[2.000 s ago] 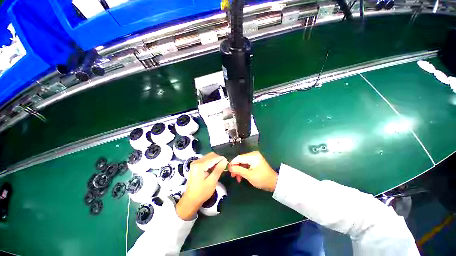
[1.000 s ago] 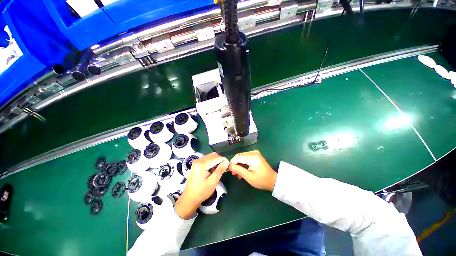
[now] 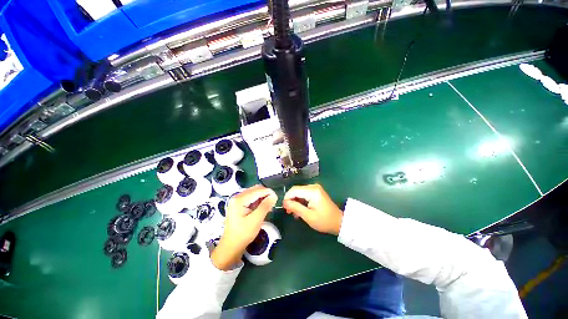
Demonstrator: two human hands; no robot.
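Note:
My left hand (image 3: pixel 241 224) and my right hand (image 3: pixel 316 209) are close together over the green mat, in front of the screw feeder. A tiny pale thin part (image 3: pixel 279 207) shows between their fingertips; what it is, and which hand grips it, is unclear. One white housing (image 3: pixel 264 244) with a dark round centre lies beside my left wrist. Other white housings (image 3: pixel 175 230) stand grouped to the left, some partly hidden by my left hand. The black electric screwdriver (image 3: pixel 289 99) hangs upright beyond my hands.
Black rings (image 3: pixel 125 223) lie in a loose pile at the left. The light grey screw feeder (image 3: pixel 266 149) stands behind my hands. A small black pair (image 3: pixel 395 178) lies on the mat at right. White parts (image 3: pixel 543 79) lie far right. Blue bins (image 3: pixel 149 22) are beyond the rails.
My hands, touching at the fingertips before, are now slightly apart, and the thin pale part shows between them. The view has shifted a little.

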